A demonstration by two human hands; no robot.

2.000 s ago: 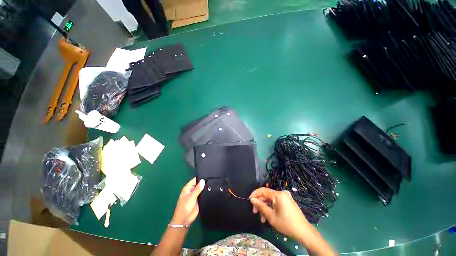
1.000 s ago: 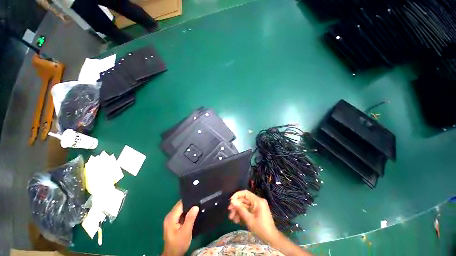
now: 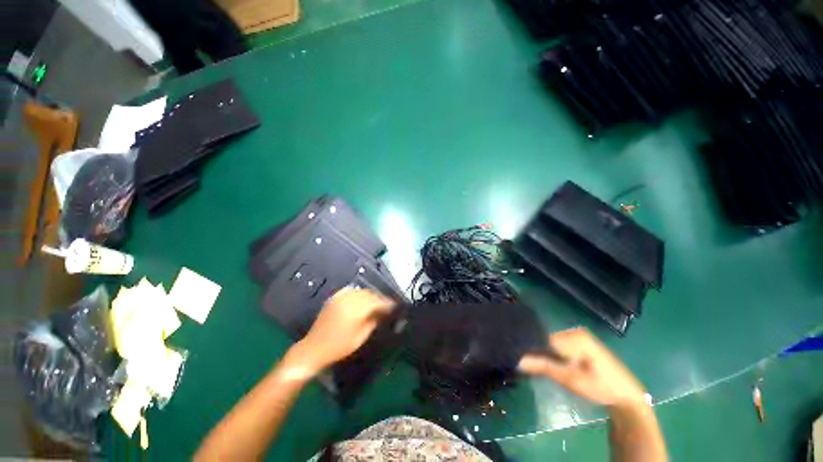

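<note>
My left hand (image 3: 350, 327) grips the left end of a black cover (image 3: 474, 338), blurred by motion. My right hand (image 3: 577, 365) grips its right end. The cover is held over the cord bundle (image 3: 465, 271), hiding most of it; cord loops show above it. The panel stack (image 3: 307, 262) lies overlapping at the left, partly under my left hand and forearm. Whether a cord hangs from the held cover cannot be told.
Worked covers (image 3: 596, 244) lean in a row at the right. A large pile of covers (image 3: 686, 72) fills the far right. Smaller black panels (image 3: 189, 135), a drink cup (image 3: 97, 259), yellow sheets (image 3: 144, 329) and plastic bags (image 3: 63, 361) lie left. A person's dark-clothed legs (image 3: 194, 32) stand beyond.
The held cover has moved right from in front of the panel stack to above the cord bundle, now gripped at both ends. My right hand has moved right. The view has shifted right.
</note>
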